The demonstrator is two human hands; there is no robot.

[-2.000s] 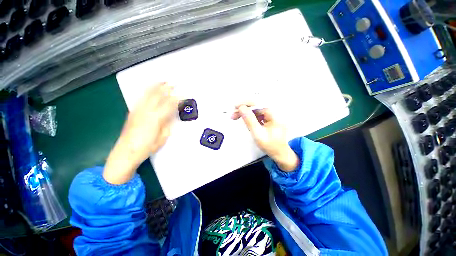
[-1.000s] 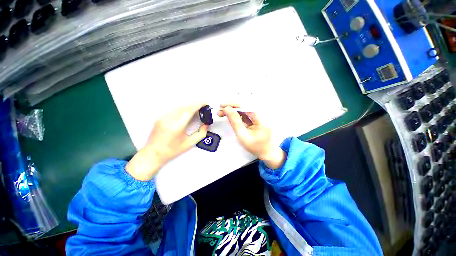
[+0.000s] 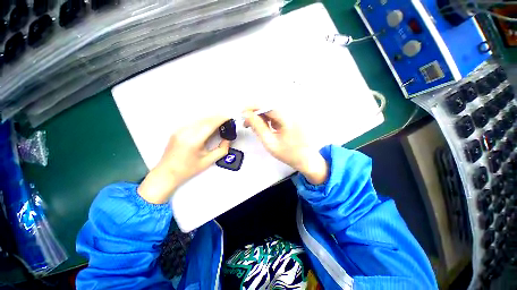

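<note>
My left hand (image 3: 190, 152) holds a black housing (image 3: 228, 129) tilted on edge between thumb and fingers, above the white work board (image 3: 187, 209). My right hand (image 3: 278, 136) is just right of it, fingers pinched around a thin pale pen-like tool (image 3: 264, 112); its tip is near the housing, but whether it touches is too blurred to tell. A second black housing (image 3: 231, 159) lies flat on the board just below my left fingertips, its pale round mark facing up.
Stacked blister trays (image 3: 142, 42) stand beyond the board at left. A blue control box (image 3: 416, 48) is at upper right, with a cable connector (image 3: 340, 39) on the board. Another blister tray (image 3: 470, 141) is at right. Plastic bags (image 3: 31, 226) lie at far left.
My left hand has picked up the upper housing from the board and brought it, tilted, to my right hand. Over the last second both hands have stayed close together at the housing.
</note>
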